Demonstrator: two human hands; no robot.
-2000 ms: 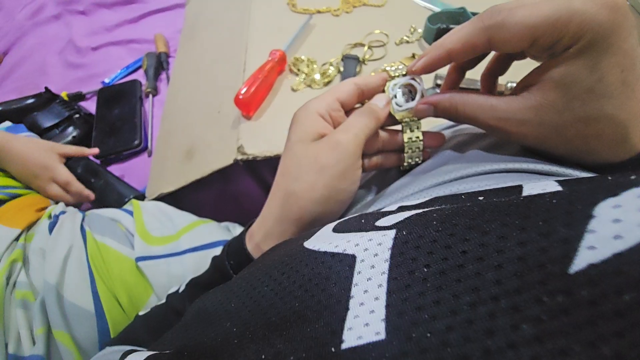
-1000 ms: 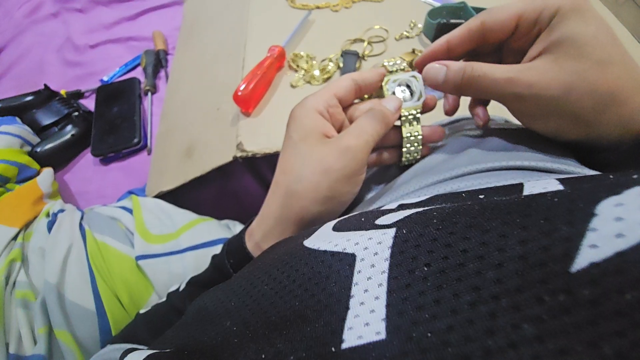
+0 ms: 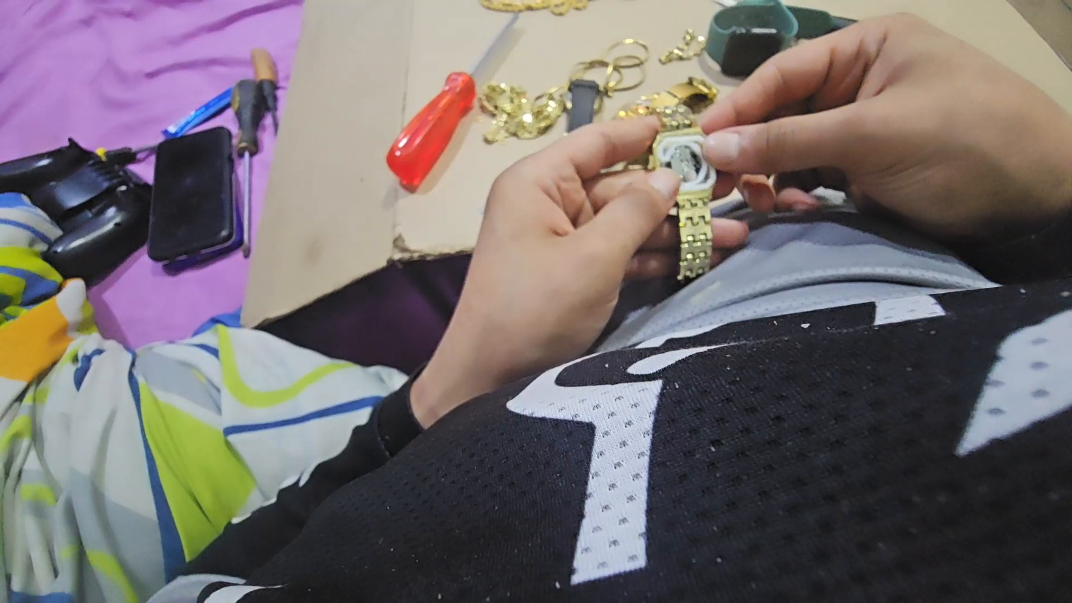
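Observation:
My left hand (image 3: 569, 226) holds a gold-coloured wristwatch (image 3: 687, 159) by its case, the thumb on the lower rim. The back of the case is off, so a white ring and the metal movement show. Its link bracelet hangs down over my left fingers. My right hand (image 3: 888, 126) touches the right edge of the case with thumb and forefinger; its other fingers are curled behind, partly hidden. Just beyond the watch, another gold-coloured watch (image 3: 670, 99) lies on the cardboard (image 3: 335, 167).
On the cardboard are a red-handled screwdriver (image 3: 434, 134), gold-coloured chains (image 3: 523, 111), rings (image 3: 624, 65), a black-strapped item (image 3: 583, 102) and a green-strapped smartwatch (image 3: 749, 42). Left, on purple cloth, lie a phone (image 3: 193, 194), a black game controller (image 3: 92, 205) and another screwdriver (image 3: 248, 126).
Another person's hand, at the far left two seconds ago, is out of view. My right thumb and forefinger have shifted at the watch case. My left hand keeps its hold.

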